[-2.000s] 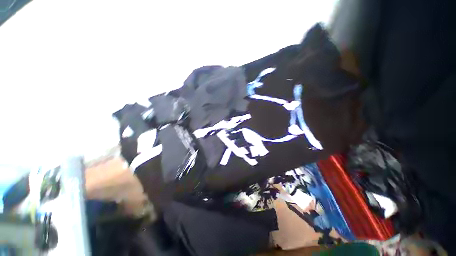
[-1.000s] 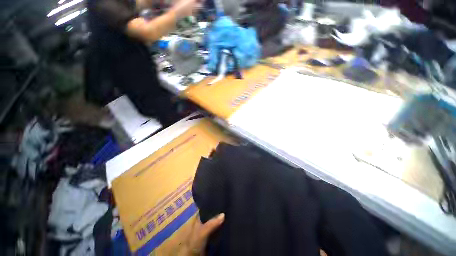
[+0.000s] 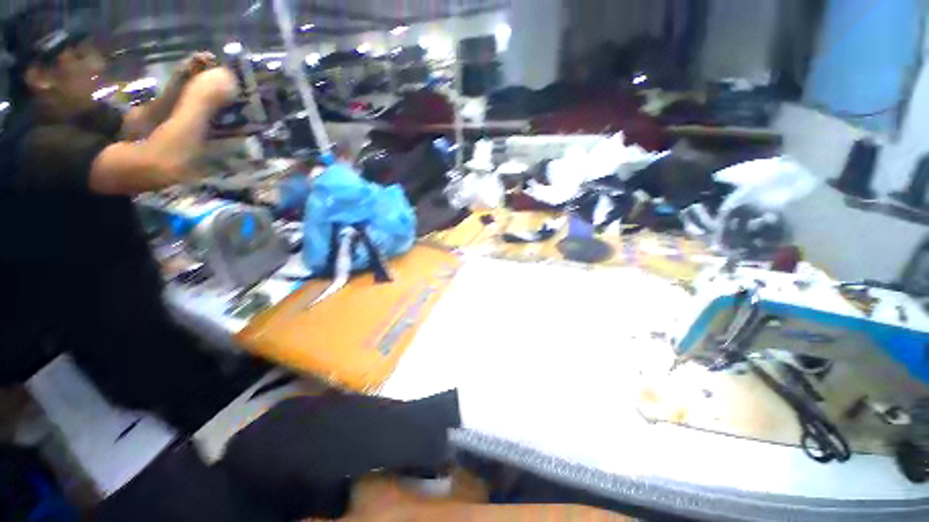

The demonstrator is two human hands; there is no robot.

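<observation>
Black fabric [image 3: 336, 438] stretches across the lower left, blurred, over the near edge of the white table [image 3: 540, 326]. A forearm enters low from the right and reaches left, and its hand [image 3: 397, 500], which looks like my right hand, is at the fabric's lower edge. The fingers are blurred and partly cut off by the bottom edge, but they appear to grip the fabric. My left hand cannot be made out; the fabric or the frame edge may hide it.
Black-handled scissors [image 3: 800, 403] lie on the sewing machine bed [image 3: 703, 408] at right. Brown cardboard [image 3: 357, 316] and a blue bag [image 3: 357, 219] are at left-centre. Another person [image 3: 76, 245] stands at left beside a machine. Scraps [image 3: 596, 168] and a dark round piece [image 3: 584, 248] lie behind.
The view has lifted and turned, showing more of the room and the machine bed. The black fabric has shifted left and lies flatter. The hand seen at its left edge no longer shows there.
</observation>
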